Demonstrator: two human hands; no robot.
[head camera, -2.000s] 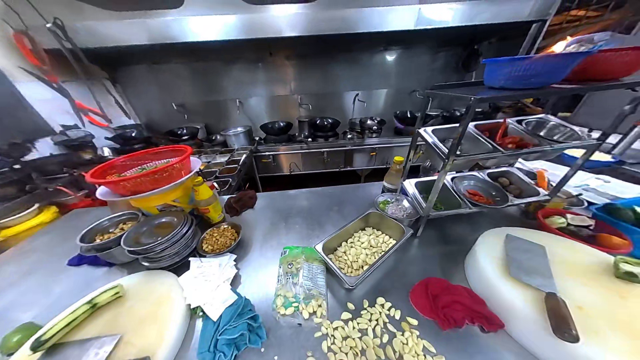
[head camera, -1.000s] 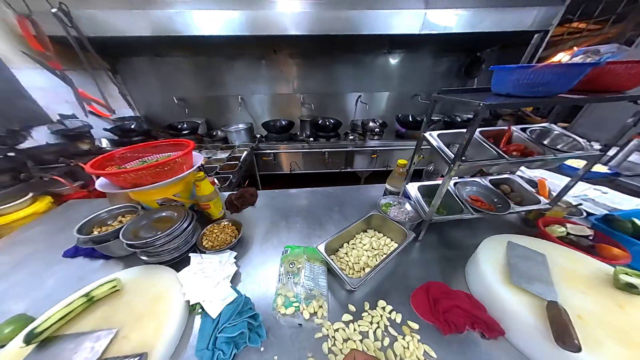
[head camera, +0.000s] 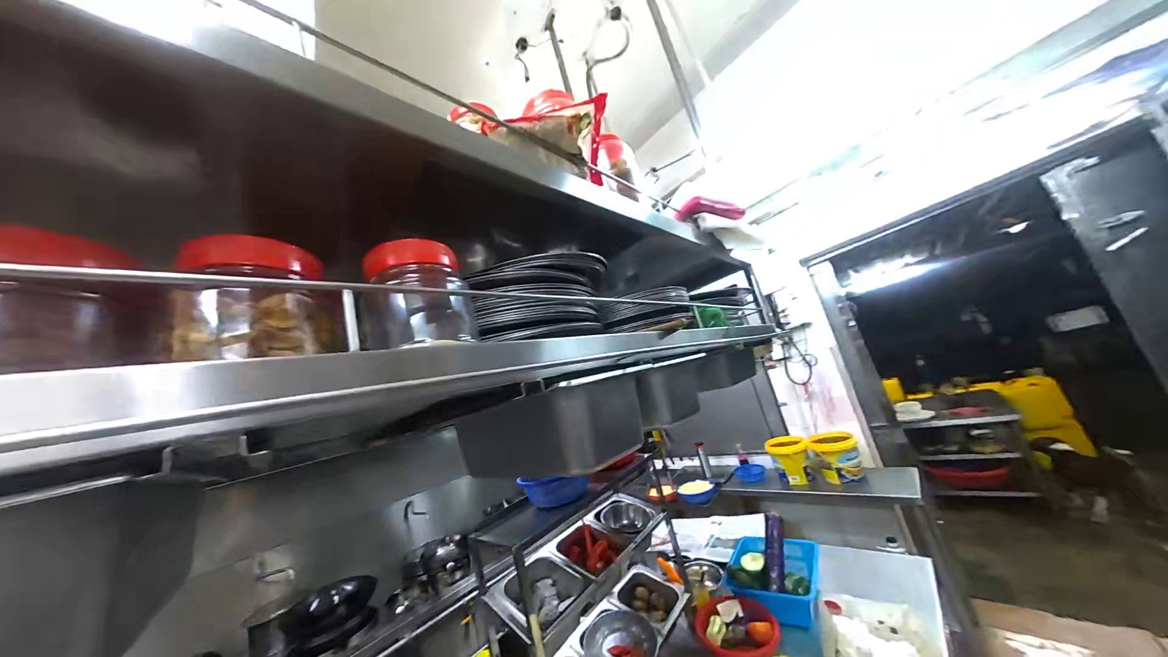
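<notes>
Neither my left hand nor my right hand is in view. Above me, a steel shelf (head camera: 547, 354) carries plastic jars with red lids, among them an empty-looking clear jar (head camera: 418, 297) and one with brown contents (head camera: 248, 306). Stacks of dark plates (head camera: 537, 297) stand beside the jars. Low in the view, steel pans on a rack hold food, including red chillies (head camera: 591, 550). A red basket (head camera: 741, 630) with cut vegetables stands near a blue basket (head camera: 792, 606) that holds a long purple eggplant (head camera: 774, 552).
Black woks (head camera: 330, 602) sit at the lower left. Steel bins (head camera: 557, 424) hang under the shelf. Two yellow tubs (head camera: 812, 456) stand on a far counter (head camera: 876, 484). At the right is a doorway, with a shelf cart (head camera: 972, 438) beyond it.
The view has swung strongly up and to the right, so the worktop with the garlic cloves, the cleavers and the cutting boards has left the picture. Fingertips seen low in the previous frame are gone.
</notes>
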